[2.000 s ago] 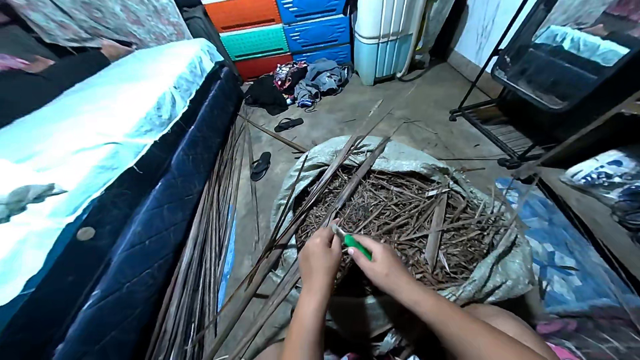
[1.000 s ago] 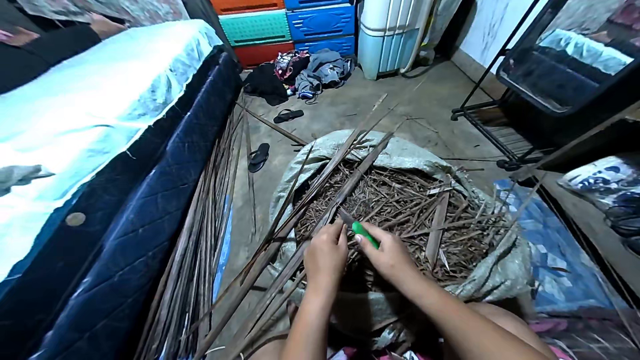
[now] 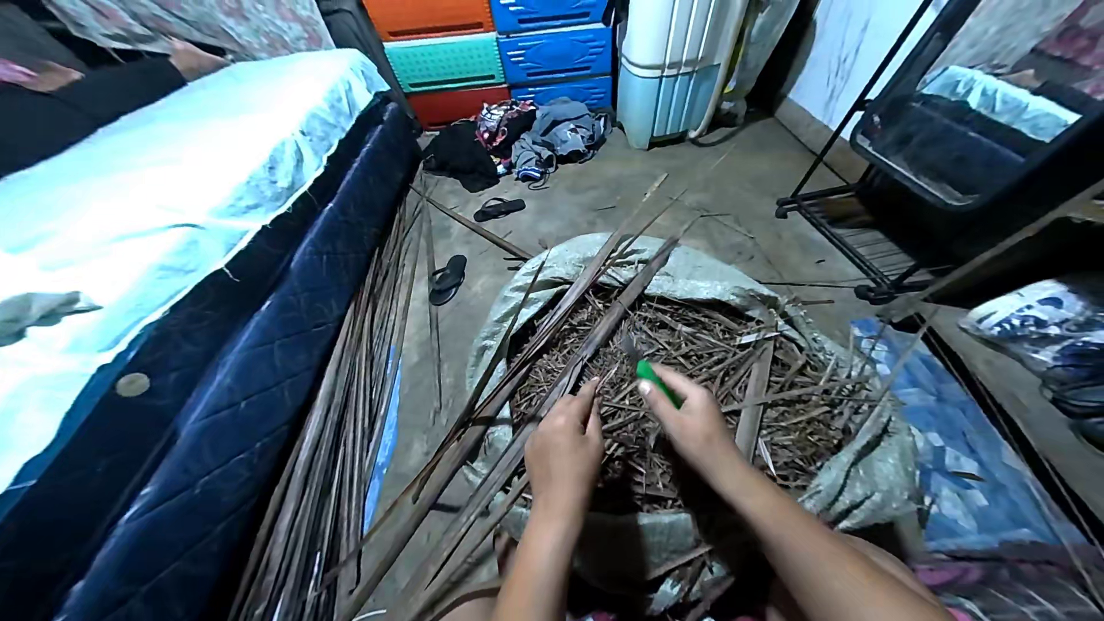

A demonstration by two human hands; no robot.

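Observation:
My right hand (image 3: 690, 418) is closed around the green handle of a knife (image 3: 658, 384), whose short blade points up and away over the sack. My left hand (image 3: 565, 444) pinches a thin strip between thumb and fingers, beside a long dry palm stalk (image 3: 617, 312). Both hands are above a woven plastic sack (image 3: 509, 323) with its rim rolled down, full of short dry stalk pieces (image 3: 811, 431). More long stalks lie slantwise across the sack's left side, and some pass under or beside my left hand; which of them it touches is hard to tell.
A bundle of long stalks (image 3: 323, 431) lies along the dark blue mattress (image 3: 233, 345) at left. Sandals (image 3: 448, 280) and clothes (image 3: 561, 129) are on the floor. A black-framed mirror (image 3: 966, 129) stands at right. At upper left, another person's hand (image 3: 194, 60) rests by the bed.
My right hand with the knife has moved a little away from my left hand, to the right. At two seconds ago the hands were close together.

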